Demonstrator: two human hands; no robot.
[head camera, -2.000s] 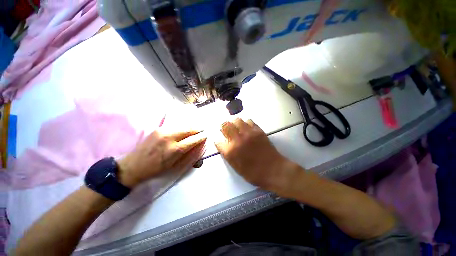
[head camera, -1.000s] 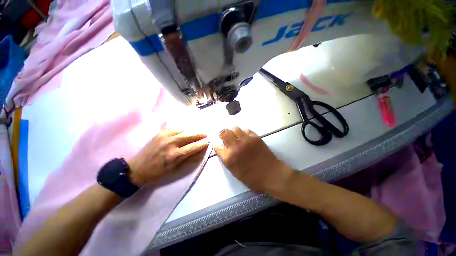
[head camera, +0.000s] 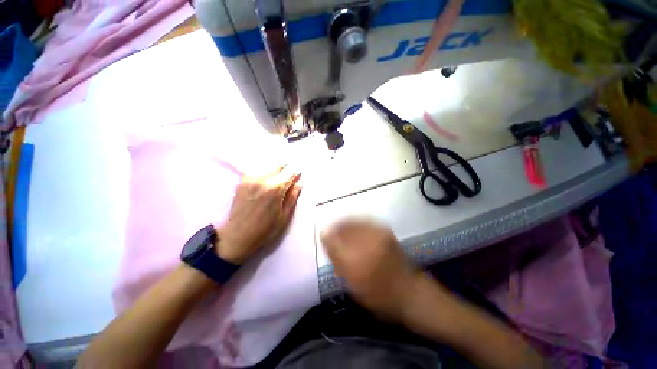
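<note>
A pink garment panel (head camera: 169, 216) lies on the white table left of and below the needle, washed out to white near the lamp, its lower part hanging over the front edge. My left hand (head camera: 263, 209) lies flat on it, fingertips near its right edge below the presser foot (head camera: 297, 135). My right hand (head camera: 364, 263) is blurred, at the panel's right edge near the table front; its fingers look curled, and whether it holds cloth cannot be told. The white sewing machine head (head camera: 403, 36) stands above.
Black shears (head camera: 432, 162) lie right of the needle. A small dark tool with a pink part (head camera: 532, 160) lies near the right table edge. A pink cloth heap (head camera: 101, 50) is at the back left. More pink cloth (head camera: 555, 288) is below the table at right.
My right hand has moved down and toward the front edge, away from my left hand. My left hand has shifted slightly up. The panel has turned, its right edge now running straight toward the front.
</note>
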